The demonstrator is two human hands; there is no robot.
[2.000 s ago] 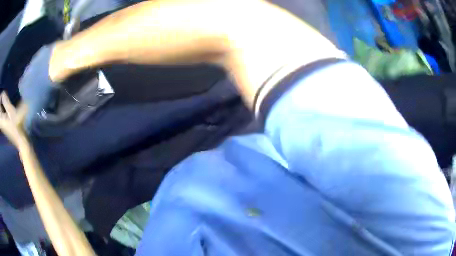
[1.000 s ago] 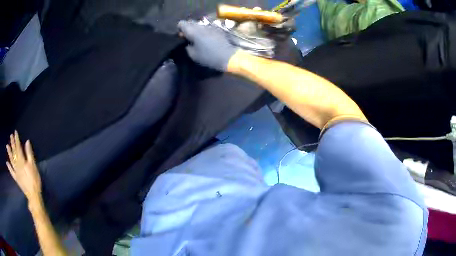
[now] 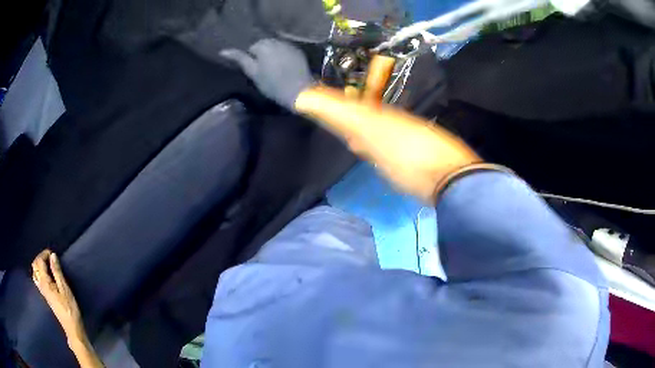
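The dark jacket cloth (image 3: pixel 136 93) lies over and beside a long rounded, dark blue-grey padded form (image 3: pixel 161 190). My right hand (image 3: pixel 276 70), in a grey glove, is at the cloth near the upper middle, fingers pointing left. Blur hides whether it grips the cloth. My bare left hand (image 3: pixel 56 287) rests at the form's lower left end, fingers slightly apart, with no grip visible. The iron's orange-tan handle (image 3: pixel 378 77) shows just beyond my right forearm. My right hand is off it, and the iron's body is partly hidden.
A whitish hose (image 3: pixel 470 14) runs from the iron to the upper right. Dark garments (image 3: pixel 546 93) lie at the right. A blue sheet (image 3: pixel 384 212) shows below the iron. A thin pale cord (image 3: pixel 600 203) crosses the right side, above a dark red item (image 3: pixel 632 323).
My right hand has come from the far left and let go of the iron, now parked at upper middle. The padded form is more exposed. My left hand has moved lower.
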